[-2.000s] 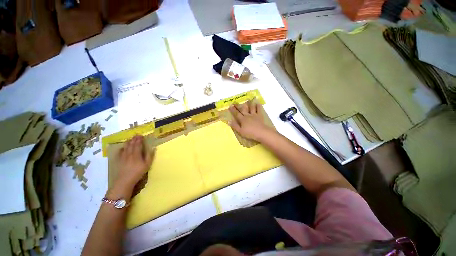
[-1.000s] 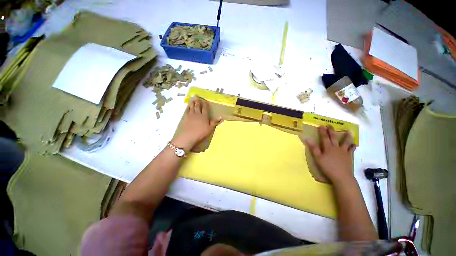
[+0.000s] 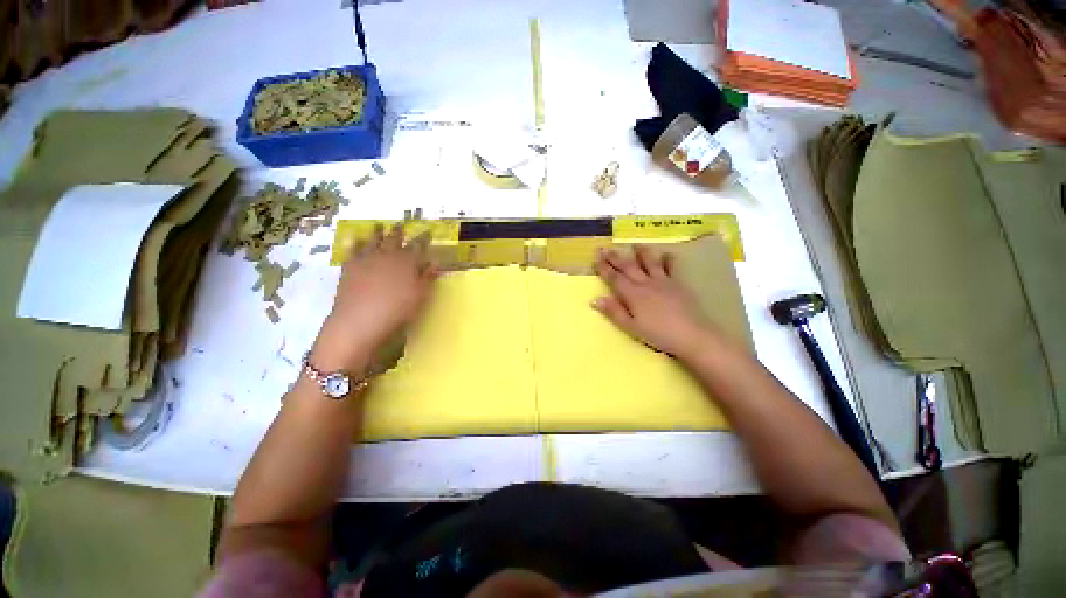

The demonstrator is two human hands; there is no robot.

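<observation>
The bag body panel (image 3: 526,350) lies flat with its yellow backing up. Its far edge is folded over, olive face up, along the yellow template (image 3: 538,227) with a black centre strip. My left hand (image 3: 383,286) presses flat on the fold near its left end, slightly blurred. My right hand (image 3: 649,298) lies palm down with fingers spread on the fold, right of centre. Neither hand is closed around anything. The panel part under each palm is hidden.
A blue tray (image 3: 311,123) of tabs and a loose tab heap (image 3: 281,222) lie left. Panel stacks (image 3: 199,210) stand on both sides. A glue bottle (image 3: 692,152) and black cloth (image 3: 678,96) lie beyond the template. A hammer (image 3: 824,368) lies right.
The view has turned, so the panel now sits level and central. My right hand has moved inward along the fold from the panel's right end. My left hand stays near the left end.
</observation>
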